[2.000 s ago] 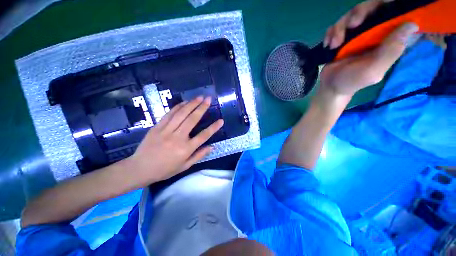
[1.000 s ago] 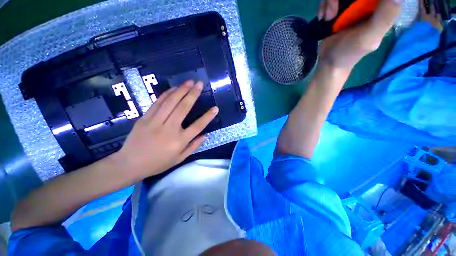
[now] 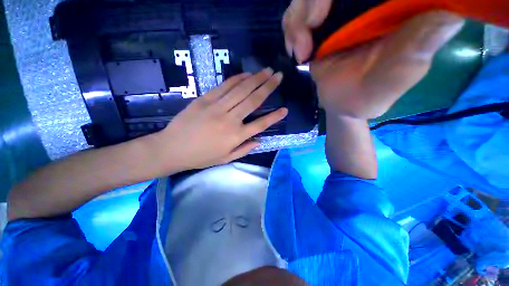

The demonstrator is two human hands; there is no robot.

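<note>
A wide black plastic housing (image 3: 106, 72) lies on a silvery bubble sheet (image 3: 42, 84). Two small white brackets (image 3: 188, 72) and a pale bubbly strip (image 3: 202, 61) show at its centre. A flat grey panel (image 3: 135, 76) lies left of them. My left hand (image 3: 229, 120) rests flat, fingers spread, on the housing right of the brackets, holding nothing. My right hand (image 3: 374, 72) grips the orange and black screwdriver (image 3: 385, 21) above the housing's right end. The driver's tip and any screw are hidden or too blurred to tell.
Green bench surface (image 3: 452, 78) shows on the right. A black cord (image 3: 441, 116) runs right from beside my right wrist. Another person's blue sleeve (image 3: 480, 106) is at the right edge. A blue plastic stool (image 3: 469, 218) stands at the lower right.
My right hand has moved with the screwdriver from over the mesh dish to over the housing's right end. The dish no longer shows. The view has shifted; my left hand stays on the housing.
</note>
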